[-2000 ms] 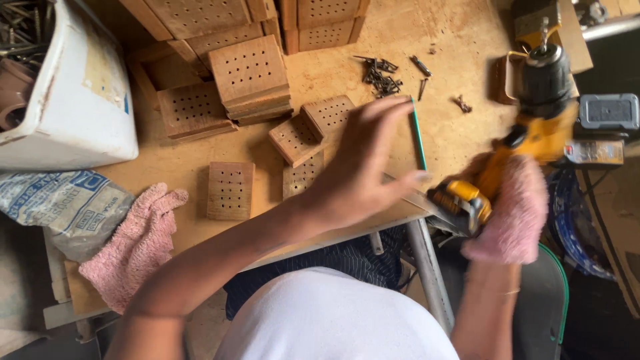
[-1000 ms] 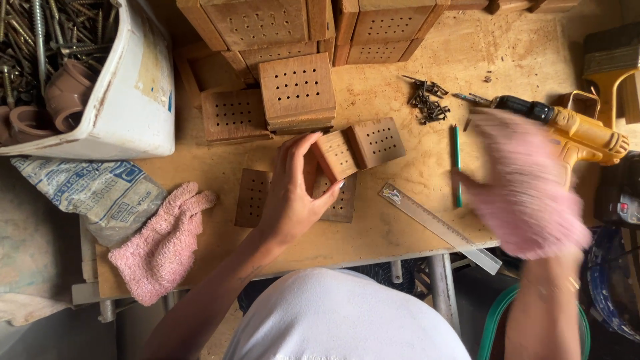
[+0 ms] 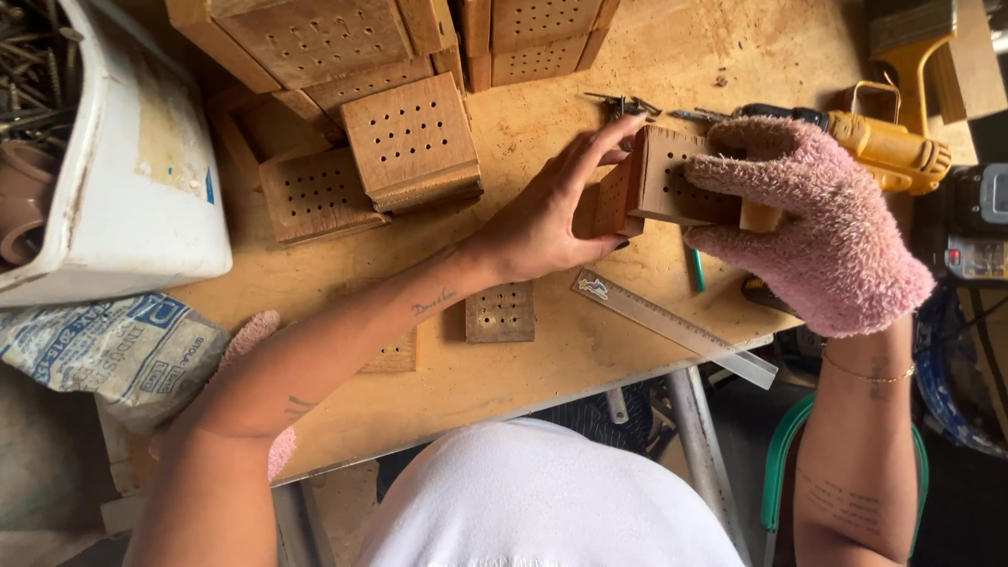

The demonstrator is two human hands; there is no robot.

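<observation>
My bare left hand (image 3: 543,213) grips a small wooden block with drilled holes (image 3: 613,195) between thumb and fingers. In a pink fuzzy glove, my right hand (image 3: 819,213) holds another drilled wooden block (image 3: 677,177), tilted up against the first. Below them a clear plastic ruler (image 3: 677,327) lies across the table edge, and part of a green pencil-like stick (image 3: 698,269) shows. A drilled block (image 3: 500,313) lies flat under my left forearm. Dark screws (image 3: 626,106) are partly hidden behind my left fingers. The yellow and black power drill (image 3: 882,146) lies beyond my right hand.
Stacked drilled blocks (image 3: 413,138) and wooden boxes (image 3: 315,39) stand at the back left. At far left are a white bin (image 3: 142,173) of screws and fittings and a printed plastic bag (image 3: 118,354). A second pink glove (image 3: 281,453) is partly under my left arm.
The drill, in my right hand two seconds ago, now lies on the table. My right hand has come over to the blocks and taken hold of one. The blocks have been lifted and moved right.
</observation>
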